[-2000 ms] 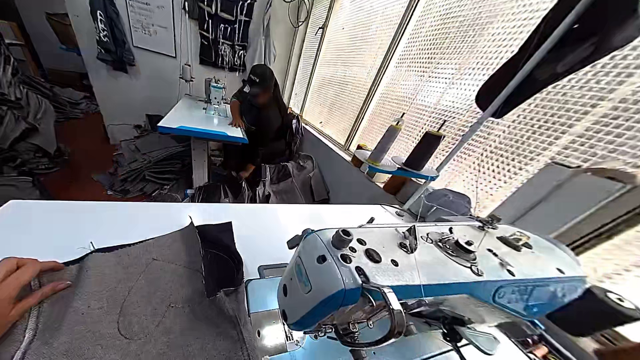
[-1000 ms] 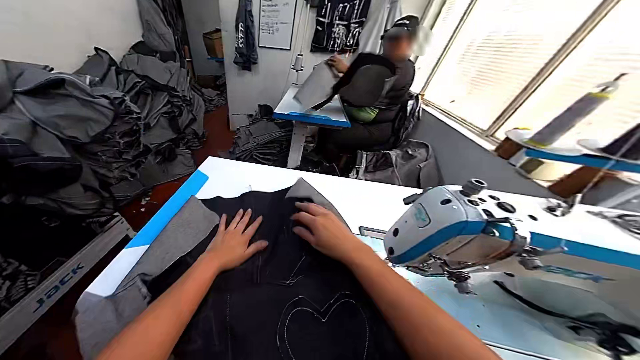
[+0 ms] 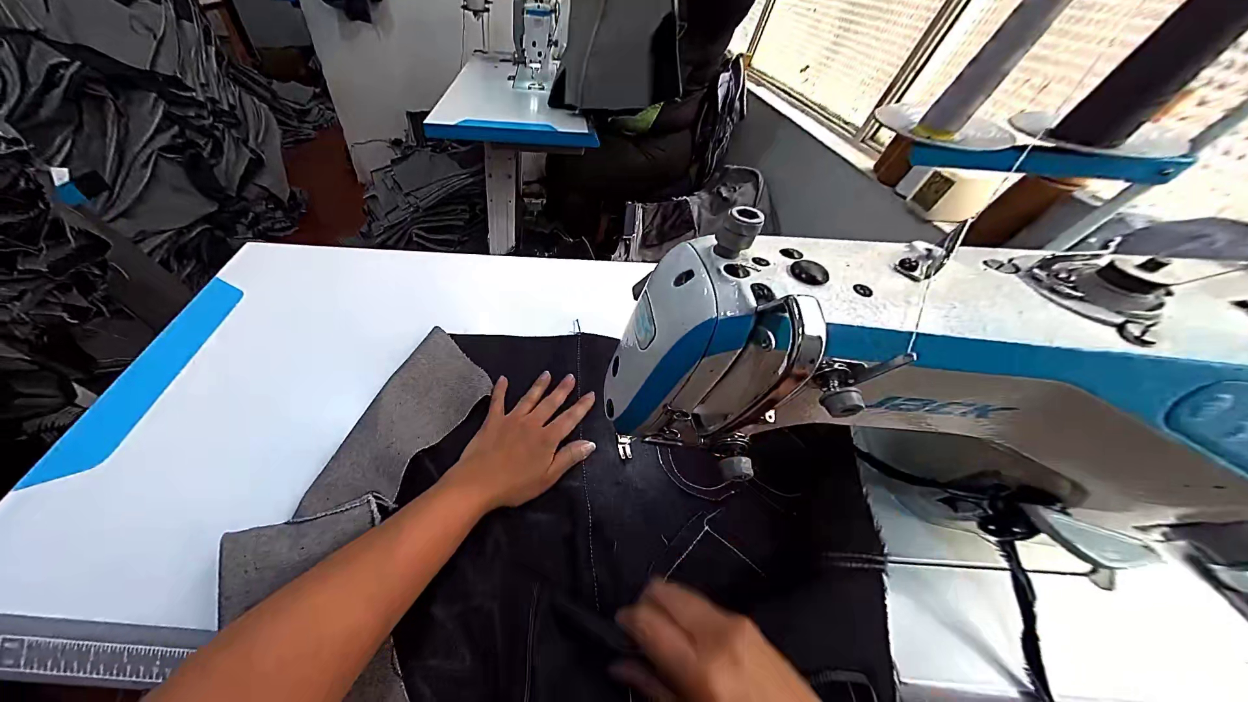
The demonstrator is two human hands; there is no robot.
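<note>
Dark denim fabric (image 3: pixel 487 575) lies on the white sewing table, under the head of a Jack sewing machine (image 3: pixel 721 341). Its left part is folded over and shows a grey underside (image 3: pixel 390 439). My left hand (image 3: pixel 526 439) rests palm down on the denim, fingers spread, left of the presser foot (image 3: pixel 625 447). Light stitching in curved lines (image 3: pixel 697 478) runs on the fabric right of the foot. My right hand (image 3: pixel 692 643) is blurred, low over the denim near the front, fingers curled; whether it grips the cloth cannot be told.
Thread cones (image 3: pixel 994 58) stand on a blue-edged holder at back right. A ruler strip (image 3: pixel 97 658) runs along the table's front left edge. Heaped grey garments (image 3: pixel 146 146) lie at left. Ahead, a person (image 3: pixel 624 175), partly hidden by held cloth, sits at another sewing table (image 3: pixel 507 127).
The denim has moved right, under the machine head. My right hand has left its flat hold at the fabric's far edge and come nearer to me. My left hand still lies on the cloth.
</note>
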